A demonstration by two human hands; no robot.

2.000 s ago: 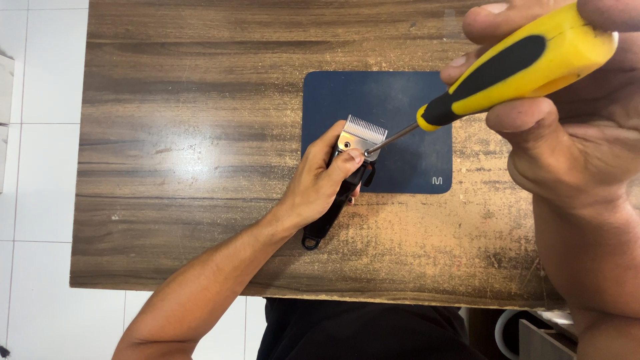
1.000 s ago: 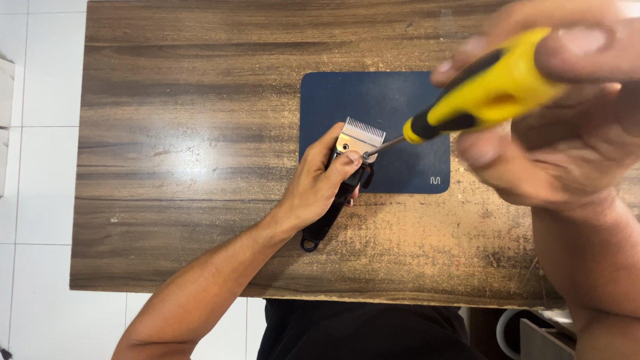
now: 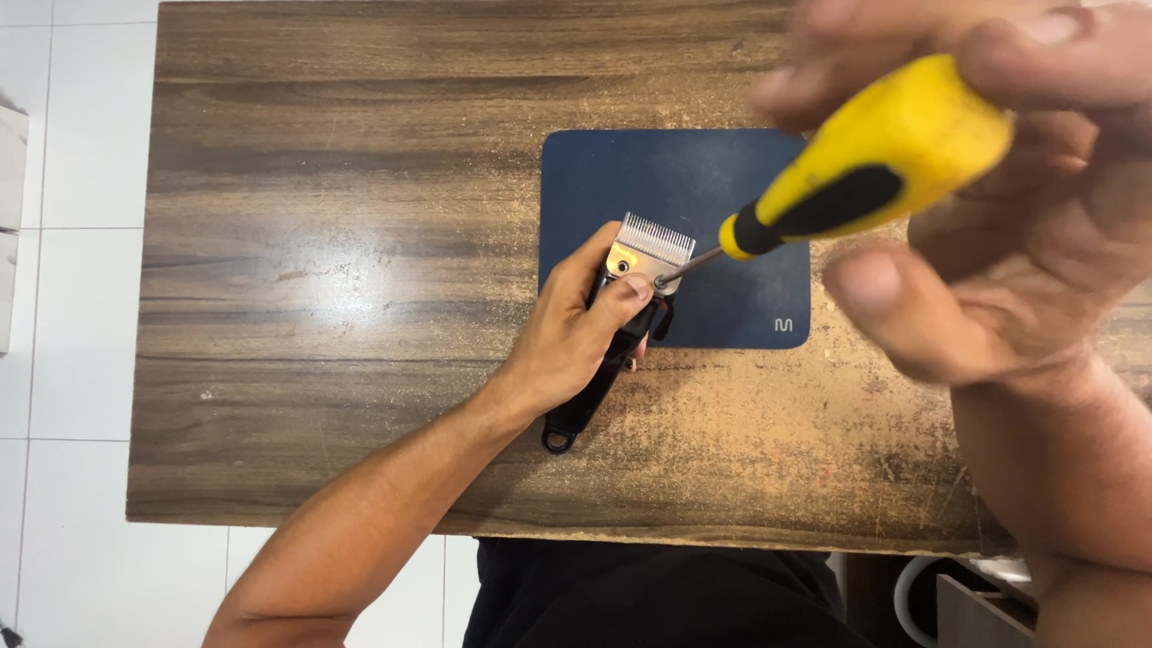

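Note:
My left hand [image 3: 580,315] is closed around a black hair clipper [image 3: 589,396], its thumb beside the metal clipper blade [image 3: 641,252], whose teeth point up and away. Two screws show on the blade: the left one [image 3: 623,266] is exposed, and at the right one [image 3: 661,282] sits the tip of a screwdriver with a yellow and black handle [image 3: 868,162]. Around the handle's butt is my right hand [image 3: 1017,207], blurred; the fingers touch the far end while the thumb stands apart from the handle. Whether the palm bears on it is hidden.
A dark blue mouse pad [image 3: 747,306] lies under the blade on a worn wood-grain table [image 3: 342,378]. The table's front edge runs just before my body. An open drawer [image 3: 981,612] is below at the right. White floor tiles [image 3: 90,342] show at the left.
The screwdriver handle and my right fingers have shifted and turned about the shaft, whose tip stays at the right screw. My left hand and the clipper have kept their place.

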